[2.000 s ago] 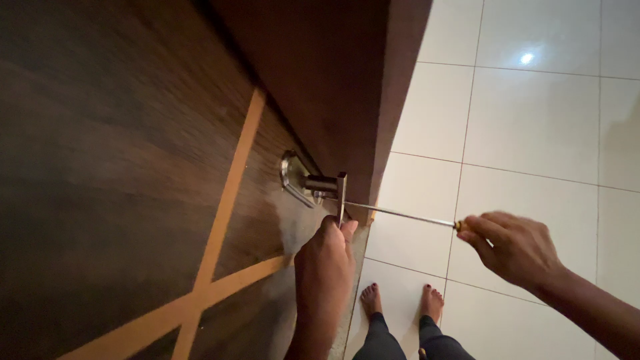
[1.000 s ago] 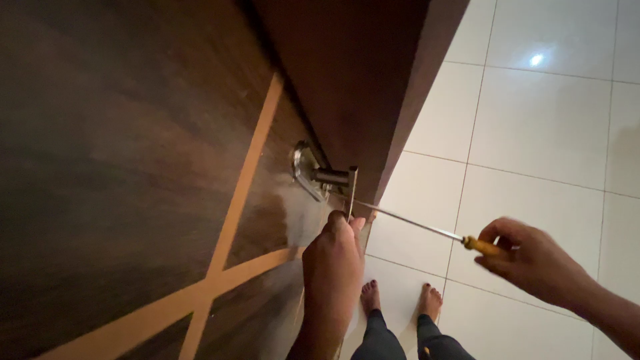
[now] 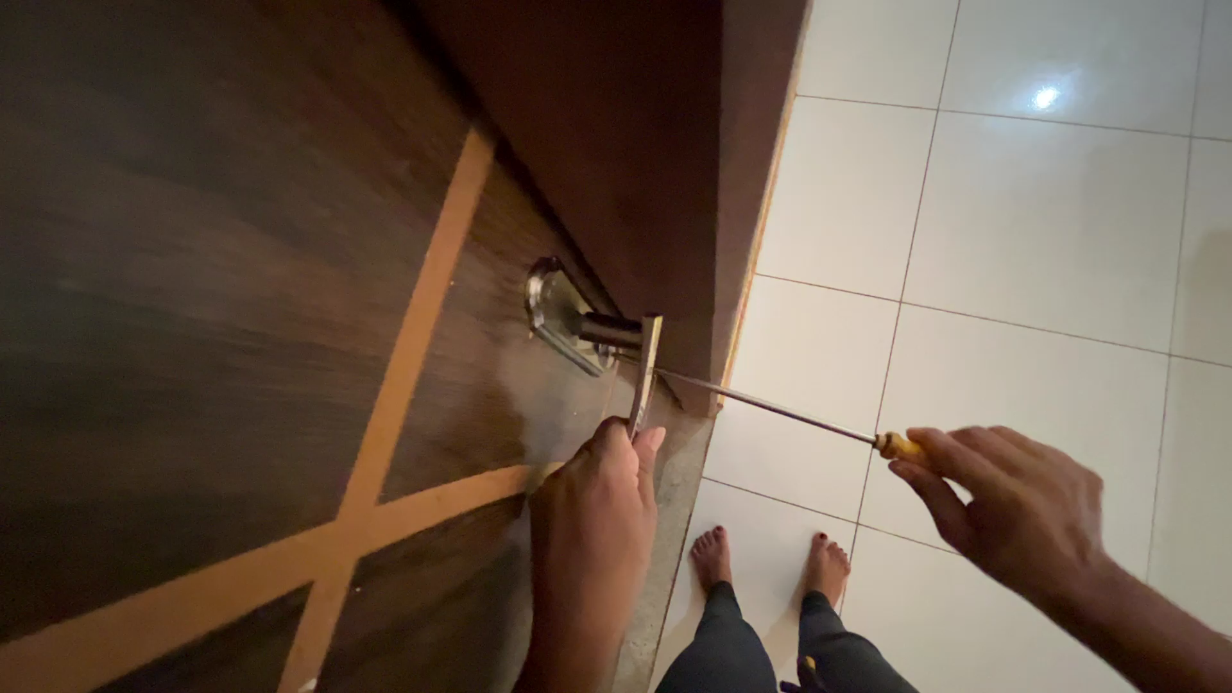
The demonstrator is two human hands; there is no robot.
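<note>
A metal lever door handle (image 3: 647,371) stands out from its backplate (image 3: 558,313) on a dark wooden door (image 3: 221,289) with lighter strips. My left hand (image 3: 597,529) grips the free end of the lever between thumb and fingers. My right hand (image 3: 1011,491) holds the yellow handle of a long screwdriver (image 3: 789,412). Its thin metal shaft runs left past the lever toward the lower part of the backplate. Where exactly the tip rests cannot be told, as the lever partly hides that area.
A dark wooden door frame (image 3: 664,173) runs beside the door edge. Pale floor tiles (image 3: 1039,231) lie at the right, and a grey threshold strip (image 3: 674,481) lies below the frame. My bare feet (image 3: 826,568) stand on the tiles.
My right hand has shifted its fingers on the screwdriver's handle, covering more of it than one second ago. My left hand remains on the lever.
</note>
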